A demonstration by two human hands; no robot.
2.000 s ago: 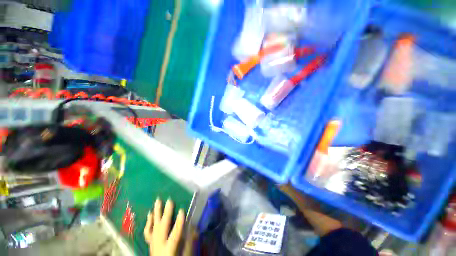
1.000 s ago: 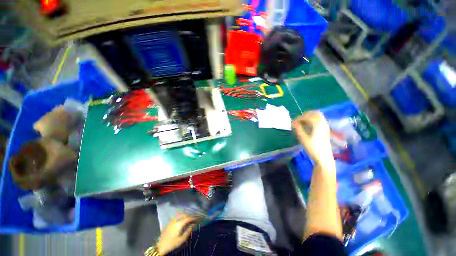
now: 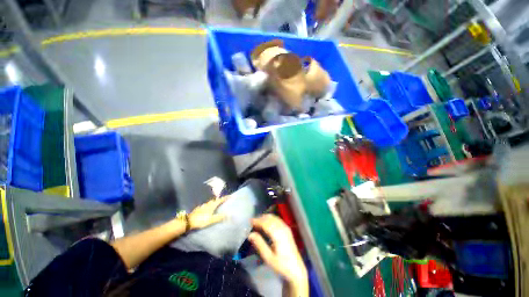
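My left hand, with a band at the wrist, lies on a pale grey sheet-like thing over my lap; whether it grips it is unclear. My right hand is beside it, thumb and fingers apart, with nothing visible in it. A red wire bundle shows partly at the table edge beyond the right hand. A fanned red wire pile lies on the green bench. The crimping machine stands at the right, tilted in view, with its pale base plate.
A large blue bin with brown paper rolls stands beyond the bench end. Smaller blue bins are at left and behind the bench. A small white piece is past my left fingers. A red box is by the machine.
The view has swung left. My right hand has come from the bins on the right to my lap, near my left hand. The pale grey thing is now between them.
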